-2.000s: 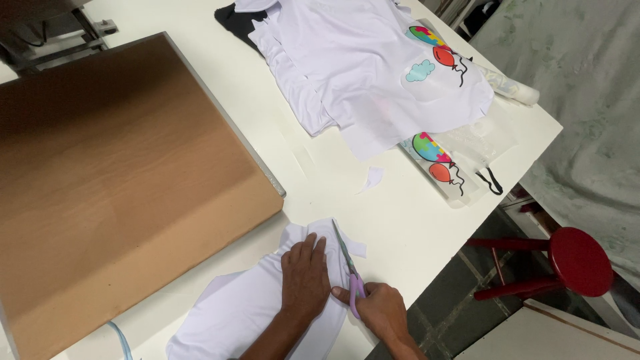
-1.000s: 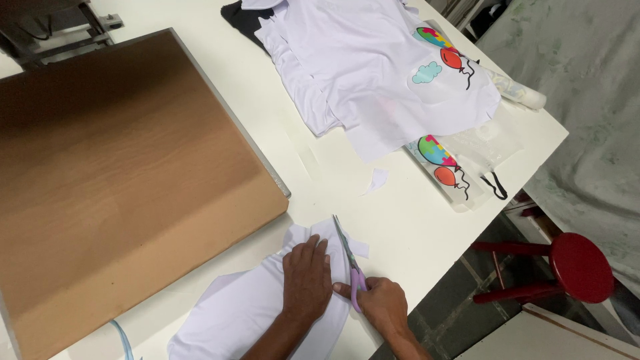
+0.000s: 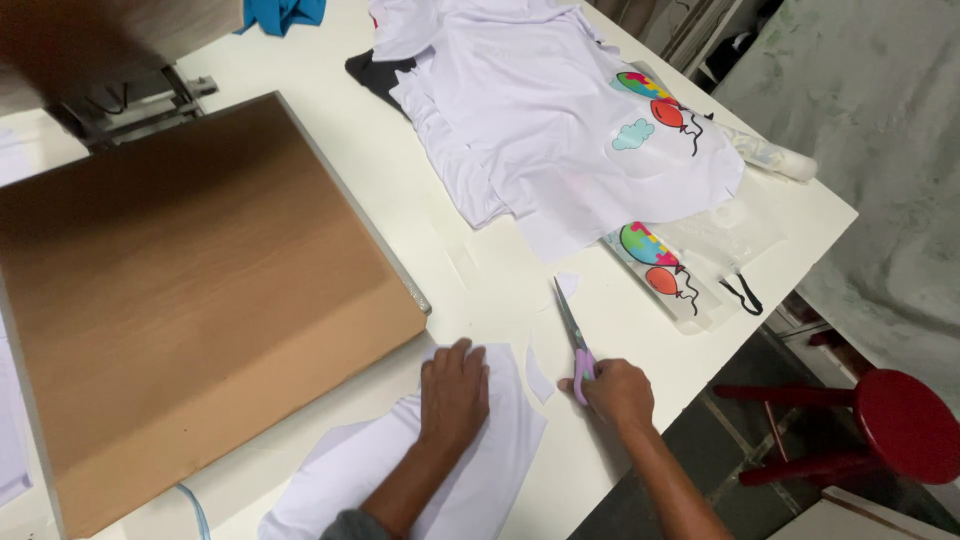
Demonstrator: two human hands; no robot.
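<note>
My left hand (image 3: 454, 394) lies flat, pressing a piece of white fabric (image 3: 502, 435) onto the white table. In my right hand (image 3: 619, 390) is a pair of scissors with lilac handles (image 3: 583, 367), held just right of the fabric. Their blades look closed and point up the table. A narrow curved fabric scrap (image 3: 536, 371) lies between the fabric's edge and the scissors. Another small white scrap (image 3: 568, 284) is by the blade tips. Further up the table are stacked white fabric pieces (image 3: 517, 112), with printed balloons and a cloud at their right side.
At the left is a large flat platen covered in brown sheet (image 3: 210, 315), its metal edge near my left hand. Clear film with balloon prints (image 3: 649, 259) and a roll (image 3: 780, 159) lie toward the right table edge. Beyond that edge stands a red stool (image 3: 911, 426).
The scissors have moved from the fabric's edge to the right, away from it. A narrow strip now lies separate beside the fabric. My left hand stays on the fabric.
</note>
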